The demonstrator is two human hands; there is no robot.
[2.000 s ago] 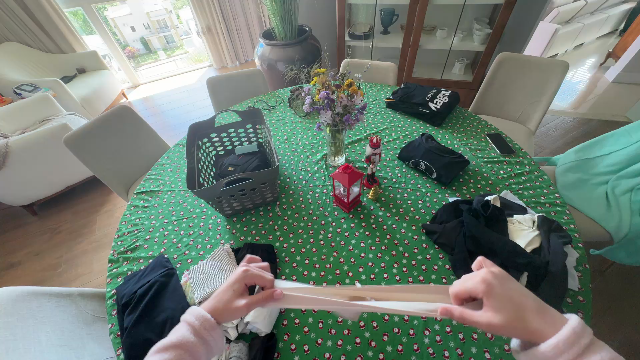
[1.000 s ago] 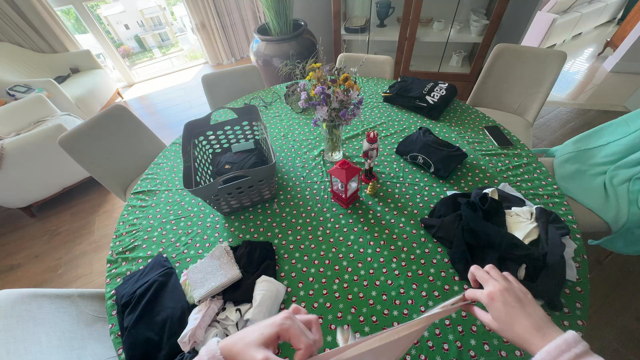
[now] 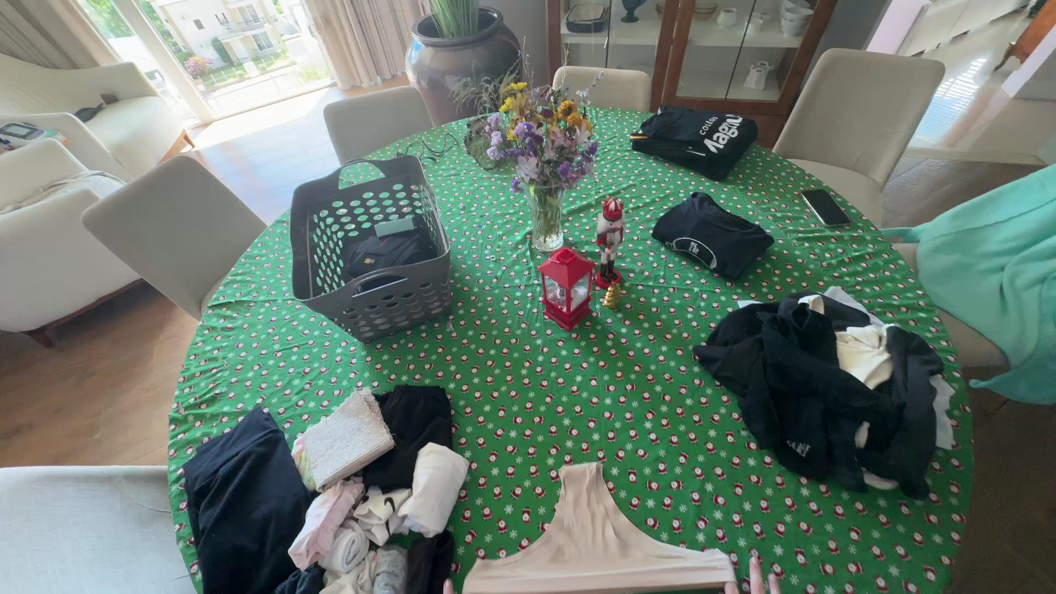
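A beige underwear garment (image 3: pixel 602 532) lies spread on the green patterned tablecloth (image 3: pixel 528 396) at the near edge. Fingers of my right hand (image 3: pixel 755 577) are at its right corner, apart and pointing forward; the rest of the hand is cut off. Of my left hand (image 3: pixel 448 586) only a fingertip shows, by the garment's left corner. Left of it lie a folded dark garment (image 3: pixel 243 503), a folded light knit cloth (image 3: pixel 346 437) and several small rolled or folded pieces (image 3: pixel 433 487). To the right is a loose heap of black and white clothes (image 3: pixel 817 388).
A grey plastic basket (image 3: pixel 371 305) holds dark cloth. A glass vase of flowers (image 3: pixel 547 219), a red lantern (image 3: pixel 566 289) and a nutcracker figure (image 3: pixel 610 239) stand mid-table. Folded black garments (image 3: pixel 711 235) and a phone (image 3: pixel 825 207) lie at the right; chairs (image 3: pixel 862 124) surround the table.
The beige garment, stretched between my hands in the air two seconds ago, now lies on the tablecloth. Both hands have moved down, mostly out of the frame.
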